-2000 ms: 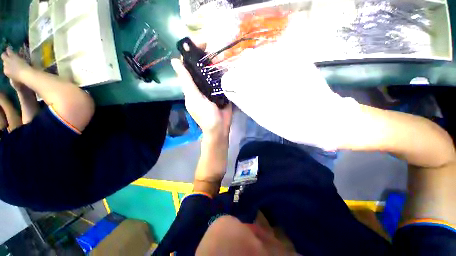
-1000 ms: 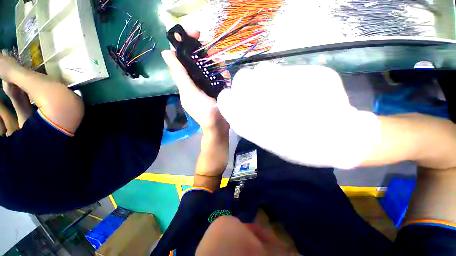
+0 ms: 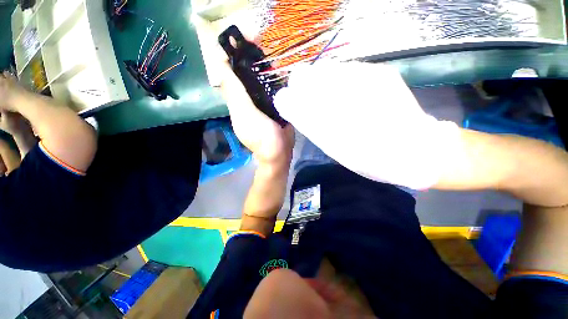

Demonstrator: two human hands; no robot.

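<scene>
My bare left hand (image 3: 255, 128) holds a black connector housing (image 3: 254, 73), tilted, its end tab with the round hole pointing up and away. Several wires, dark, white and reddish, stand out of its rows of small pale holes over the tray. My right hand (image 3: 367, 121) wears a white glove, overexposed into a white blob. Its fingertips are at the lower part of the housing's hole face; what they pinch cannot be seen. Behind lie orange wires (image 3: 296, 25) and thin grey wires (image 3: 473, 19) in the cream sorting tray (image 3: 208, 37).
A part-wired connector (image 3: 149, 81) lies on the green bench left of my left hand; another shows at the top edge. A neighbour's cream tray (image 3: 87, 62) and a person's bare arm (image 3: 62, 118) are at the left. A blue stool (image 3: 224, 156) stands below the bench.
The view has shifted slightly, so trays sit higher and further left. My gloved hand was lower a second ago and is now up against the housing, covering more of its wires.
</scene>
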